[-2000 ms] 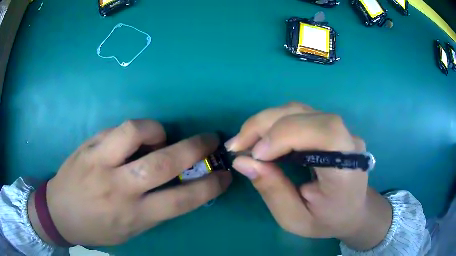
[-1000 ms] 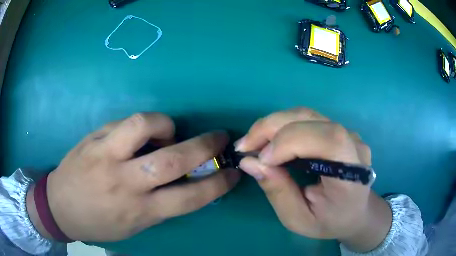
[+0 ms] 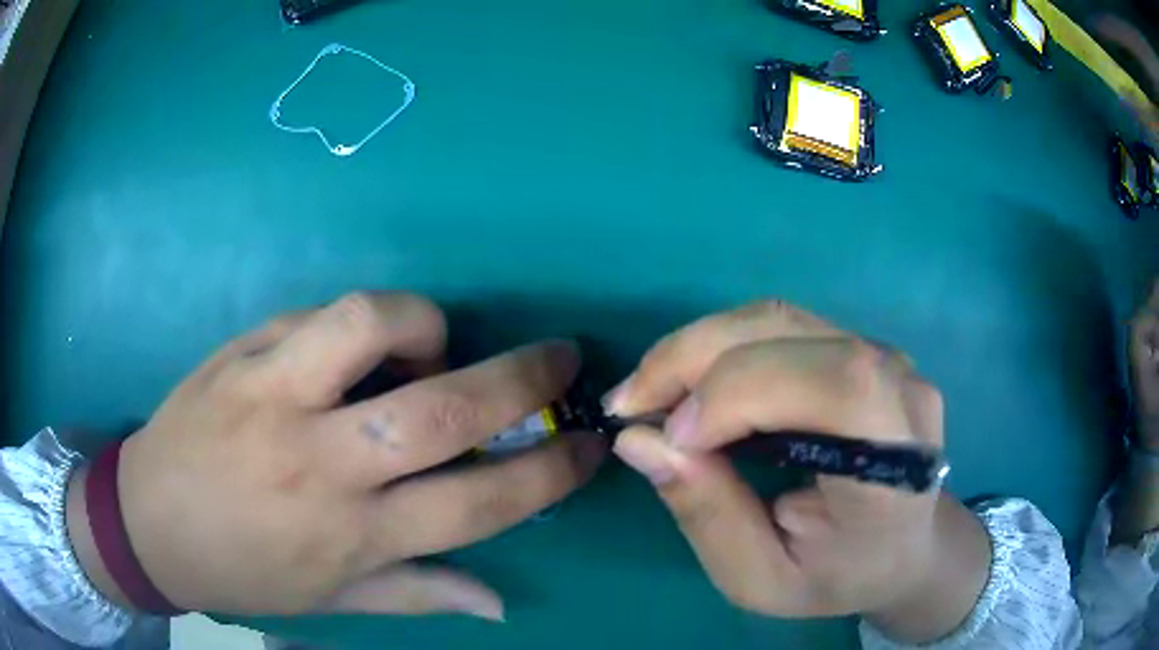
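Observation:
A watch module [image 3: 524, 432] lies on the green mat under my left hand. Its pale cell and yellow tape edge show between two fingers; most of the rest is hidden. My left hand [image 3: 343, 444] holds the module from above with its fingers on both sides. My right hand [image 3: 788, 444] holds dark tweezers [image 3: 852, 460] like a pen, their pale lettering showing. The fingertips are at the module's black right end. The tweezer tips cannot be made out there. A bit of a thin pale-blue loop shows below the left fingers.
A thin pale-blue loop [image 3: 341, 99] lies on the mat [image 3: 572, 191] at the upper left. One module [image 3: 821, 118] lies at the upper right, with several more beyond it. A black part [image 3: 311, 9] is cut off at the top edge. Another person's hand [image 3: 1144, 356] shows at the right edge.
Another person's hand and sleeve have appeared at the right edge. My left thumb now shows below the palm. The tweezers' rear end has dropped slightly. Both hands stay at the module.

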